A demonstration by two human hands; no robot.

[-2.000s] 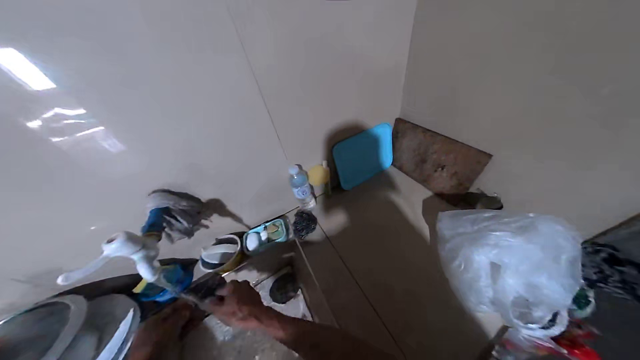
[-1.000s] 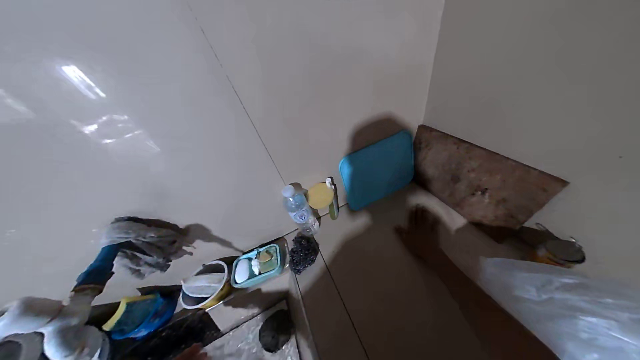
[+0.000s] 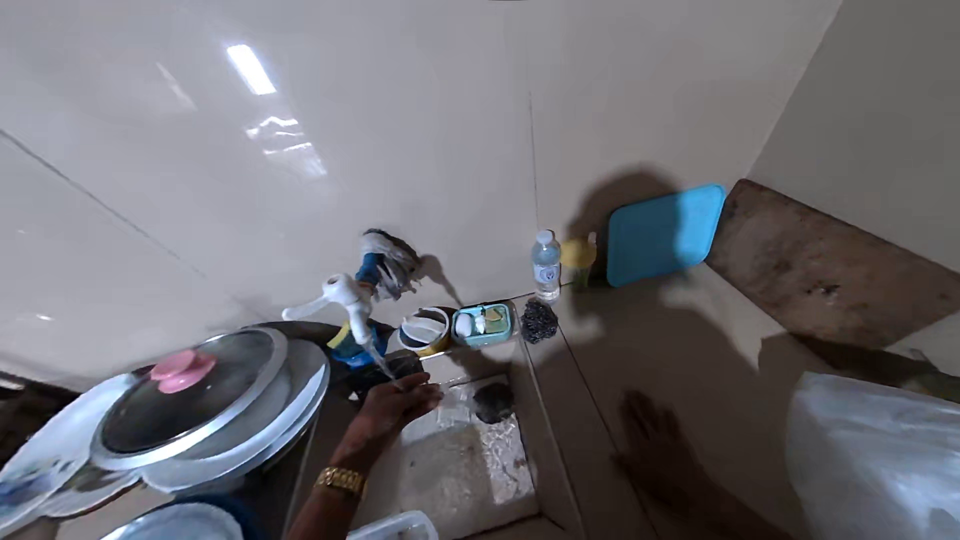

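Note:
My left hand [image 3: 390, 412], with a gold-coloured watch or bracelet on its wrist, is under the white plastic faucet [image 3: 349, 300], where water runs onto its fingers. Nothing can be made out in its grip. On the shaded tiled counter to the right, my right hand [image 3: 652, 431] lies flat with its fingers apart. Between the hands is the wet sink basin [image 3: 450, 465], with a dark round scrubber [image 3: 493, 403] in it. Along the wall stand a white tub [image 3: 424, 330], a light-blue soap dish [image 3: 484, 324], a black mesh scourer [image 3: 539, 321] and a clear plastic bottle [image 3: 546, 266].
Plates and a glass lid with a pink knob [image 3: 182, 370] are stacked at the left. A blue board or tray [image 3: 664, 236] leans on the wall, beside a brown stained board [image 3: 832, 270]. A translucent plastic bag [image 3: 874, 450] lies at the right. A grey rag [image 3: 390, 262] hangs behind the faucet.
Both hands were near the faucet two seconds ago; one second ago my right hand reached to the counter near the blue board. It is now lower on the counter. The view has shifted left.

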